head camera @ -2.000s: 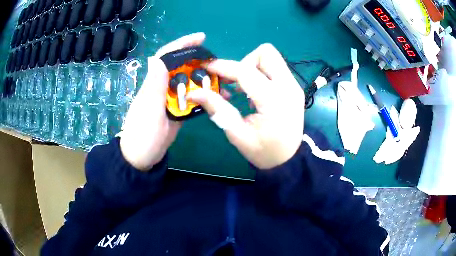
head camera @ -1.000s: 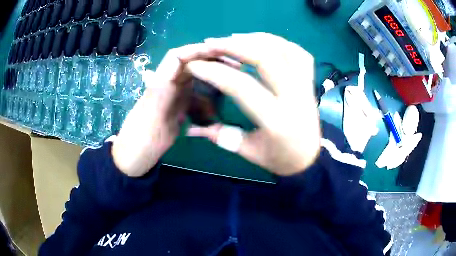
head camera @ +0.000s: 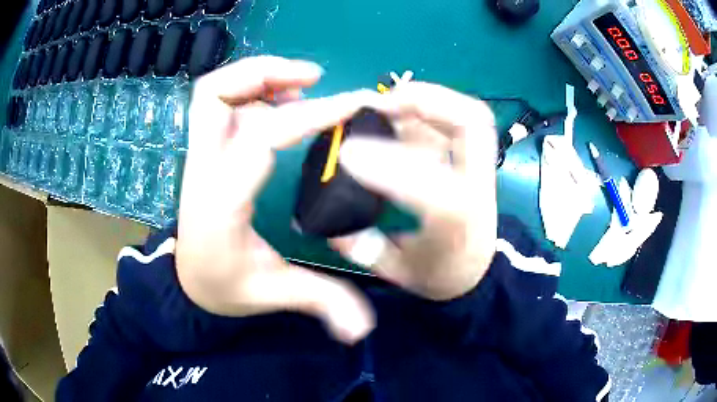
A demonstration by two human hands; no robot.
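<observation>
A black charging case [head camera: 346, 184] with an orange stripe shows its outside, tilted, between my hands. My right hand [head camera: 428, 188] grips it, with blurred fingers over its right side. My left hand [head camera: 236, 196] is spread around its left side, thumb well apart below; a finger reaches over the case's top edge, and I cannot tell whether it touches. The earbuds [head camera: 395, 82], small, pale and yellow-orange, lie on the green mat just beyond my right hand, partly hidden by it.
A clear blister tray [head camera: 98, 145], partly filled with black cases, is at left. A power supply [head camera: 621, 59] stands upper right, above a red bin [head camera: 652, 143]. A black cable [head camera: 519, 126], white scraps [head camera: 562, 192], a pen [head camera: 613, 192] and a lone black case [head camera: 515, 8] lie right. A carton [head camera: 102, 275] is lower left.
The case was open with the earbuds inside; now its black outside with the stripe shows, and earbuds lie on the mat. My left hand has spread its thumb away from the case.
</observation>
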